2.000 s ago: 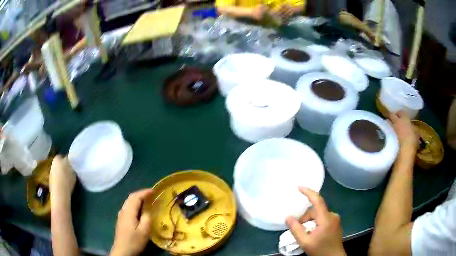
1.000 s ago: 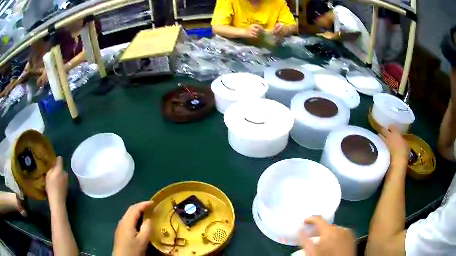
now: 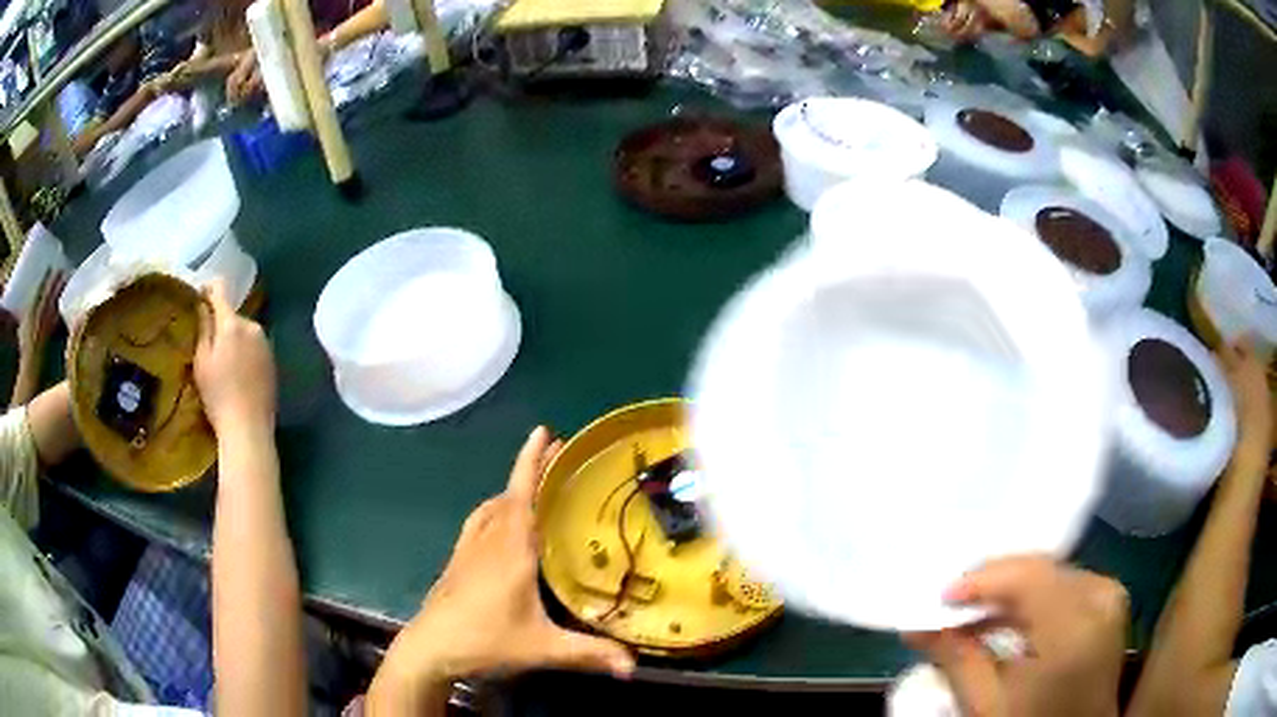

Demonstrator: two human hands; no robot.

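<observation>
The wood-look base housing [image 3: 595, 546] lies open side up near the table's front edge, with a black fan and thin wires inside. My left hand [image 3: 490, 581] is at its left rim, thumb and fingers spread; whether it touches the rim is hard to tell. My right hand [image 3: 1036, 630] grips the lower rim of a white round tub [image 3: 896, 434], slightly blurred, raised over the table with its open bowl towards me. The tub hides the base's right part. A small white wad [image 3: 1003, 643] shows at my right fingers.
Another white tub [image 3: 417, 329] stands left of centre. A dark brown base [image 3: 672, 175] lies farther back. Frosted drums [image 3: 1155, 469] with brown ovals stand right. At left, a neighbour's hand [image 3: 238, 371] holds another yellow base [image 3: 105, 434]. A neighbour's arm [image 3: 1218, 560] reaches in at right.
My right hand has lifted the white tub from the table, up and towards me. My left hand's fingers have spread at the base's rim. The view has swung left, so things appear farther right.
</observation>
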